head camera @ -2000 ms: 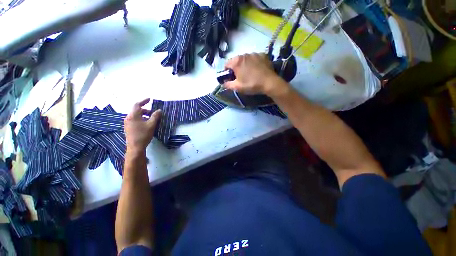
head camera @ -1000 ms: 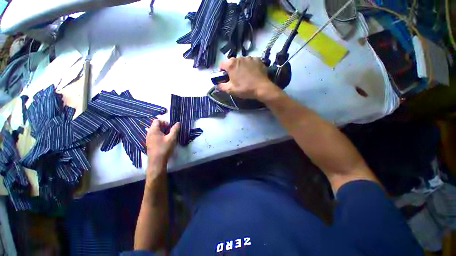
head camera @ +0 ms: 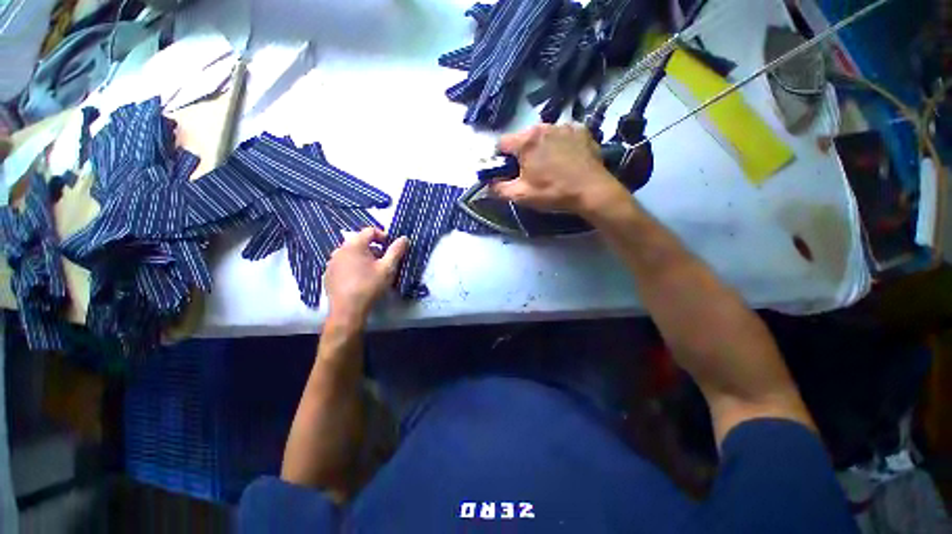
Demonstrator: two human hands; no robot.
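A dark navy band with thin white stripes [head camera: 420, 224] lies on the white pressing table [head camera: 522, 287]. Its right part is hidden under the steam iron [head camera: 538, 219]. My right hand [head camera: 553, 167] is closed around the iron's handle, and the iron's pointed tip faces left. My left hand [head camera: 362, 269] is at the band's left end, thumb and finger at its edge; whether they pinch the cloth is unclear. More striped bands [head camera: 277, 193] lie fanned just left of my left hand.
A larger striped heap [head camera: 131, 198] lies at the left on tan and white sheets [head camera: 224, 104]. A far pile of bands [head camera: 506, 52] lies at the back beside a yellow strip [head camera: 736, 115]. A hose and cord run back from the iron. A blue crate [head camera: 172, 417] stands below the table.
The view has shifted, so the table appears turned and displaced. The iron covers more of the band, with less showing between it and my left hand. My right hand still holds the iron.
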